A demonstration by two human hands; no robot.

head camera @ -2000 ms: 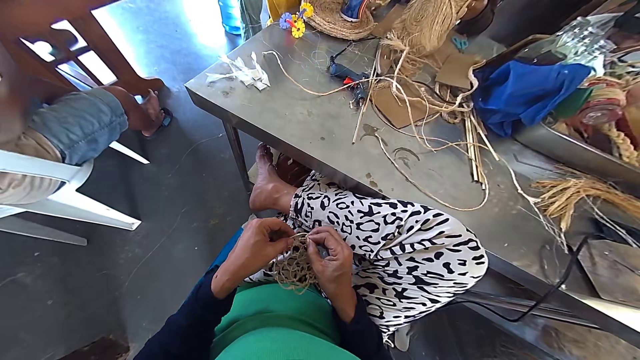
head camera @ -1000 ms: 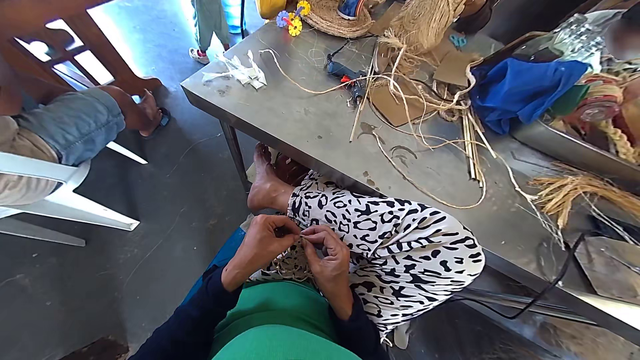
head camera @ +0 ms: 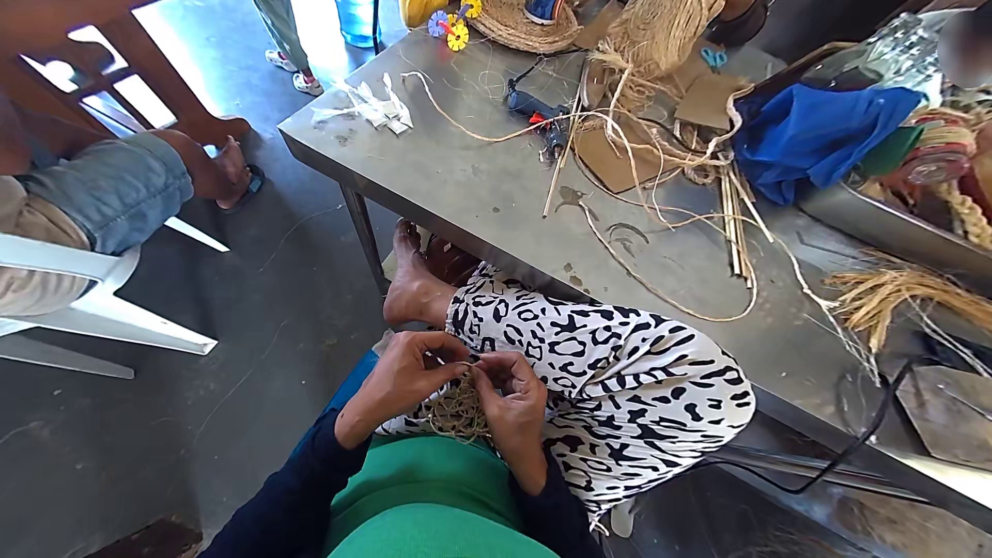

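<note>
In my lap lies a loose mesh of knotted tan fibre cord [head camera: 459,411], against the patterned trousers. My left hand [head camera: 411,368] pinches a strand at the mesh's upper edge between thumb and forefinger. Fingertips of my right hand [head camera: 515,391] grip the same cord close beside it, so both hands nearly touch. The exact knot or loop between the fingers is too small to tell. Beyond my knees, a long pale fibre cord [head camera: 674,310] curves over the grey metal table [head camera: 496,194], far from both hands.
On the table are a blue glue gun [head camera: 535,108], thin sticks [head camera: 730,217], cardboard [head camera: 620,159], white strips [head camera: 380,108], a coiled fibre mat [head camera: 527,27], and blue cloth [head camera: 825,136]. A black cable [head camera: 860,434] hangs at the right. A person [head camera: 108,186] sits in a white chair [head camera: 116,318] at left.
My fingers have shifted slightly around the cord, both hands staying together over my lap. A standing person's legs, not visible in the earliest frame, now show beyond the table.
</note>
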